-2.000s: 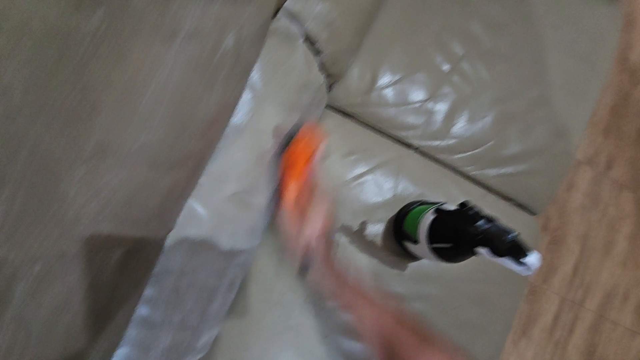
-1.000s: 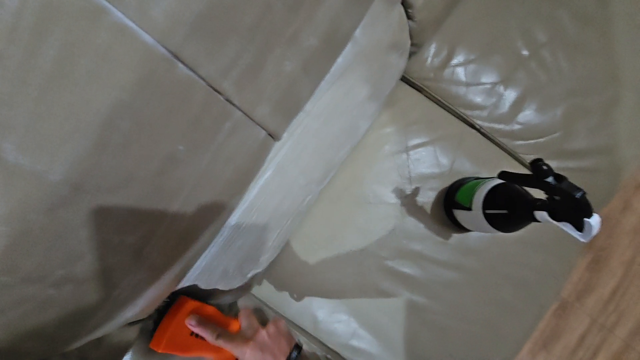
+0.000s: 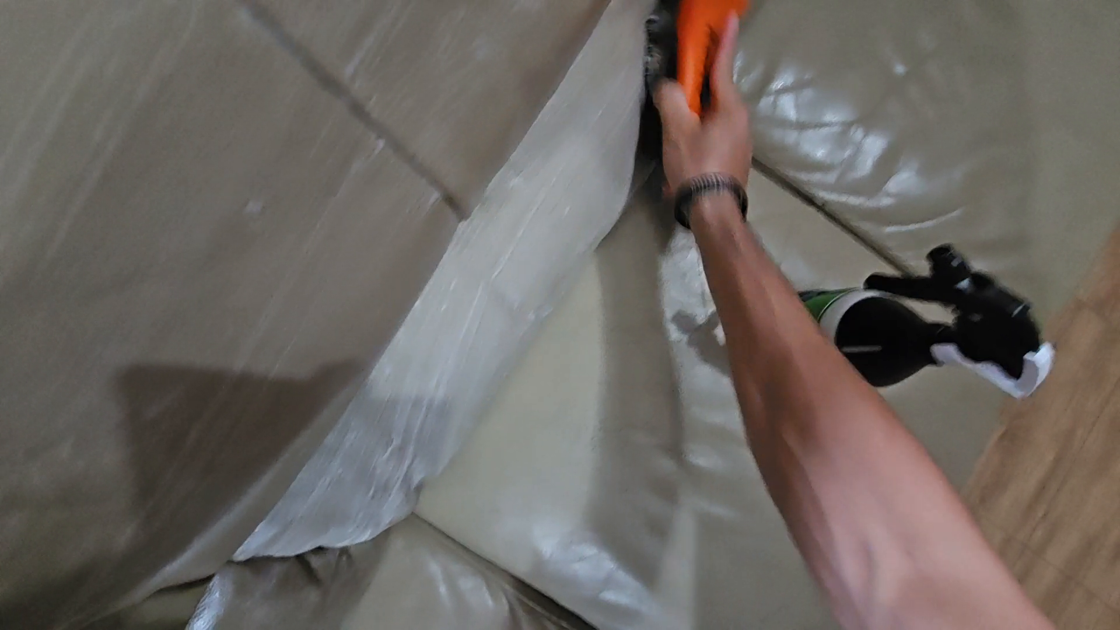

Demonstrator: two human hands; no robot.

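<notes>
My right hand grips an orange hand tool, apparently a brush, with a dark, bristle-like side, at the top of the view; its upper end is cut off by the frame. The dark side lies at the upper end of a pale, shiny, streaked strip along the edge of a beige leather-like cushion. A black spray bottle with a green and white band lies to the right of my forearm, which hides part of it. My left hand is not in view.
Creased, glossy beige upholstery with dark seams lies beneath the bottle and forearm. A wood-look surface runs along the right edge. Shadows fall across the large cushion at the left.
My right hand and the orange tool have moved from the strip's lower end, one second ago, to its upper end. The bottle remains on the upholstery.
</notes>
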